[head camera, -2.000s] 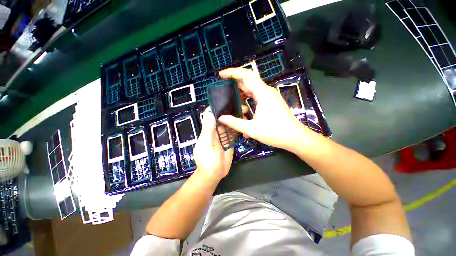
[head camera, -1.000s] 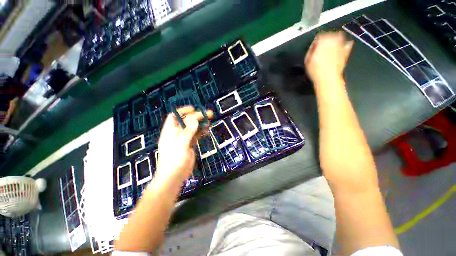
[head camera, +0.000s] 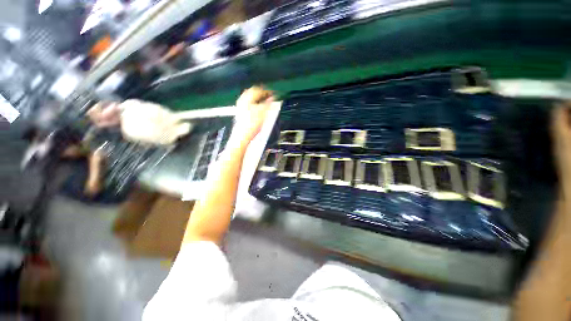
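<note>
The black tray (head camera: 375, 219) lies on the bench, blurred, with rows of phone housings, many with pale frames around their screens, such as one housing (head camera: 441, 178) in the front row. My left hand (head camera: 255, 103) is at the tray's back left corner, over the top of the white carrier sheets (head camera: 258, 147). Its fingers are bent and blurred; whether it holds anything is unclear. My right hand (head camera: 563, 125) is cut off by the right edge, beside the tray's right side, and only part of it shows.
A green strip (head camera: 350, 53) runs behind the tray. A grid sheet (head camera: 206, 153) lies left of the white pile. A whitish fan (head camera: 150, 122) is at the left, with a person's arm (head camera: 95, 169) beyond. A cardboard box (head camera: 147, 219) stands below the bench.
The view has swung left and is blurred. My left hand has moved from over the tray to the white sheets at its left. My right hand is now at the picture's right edge.
</note>
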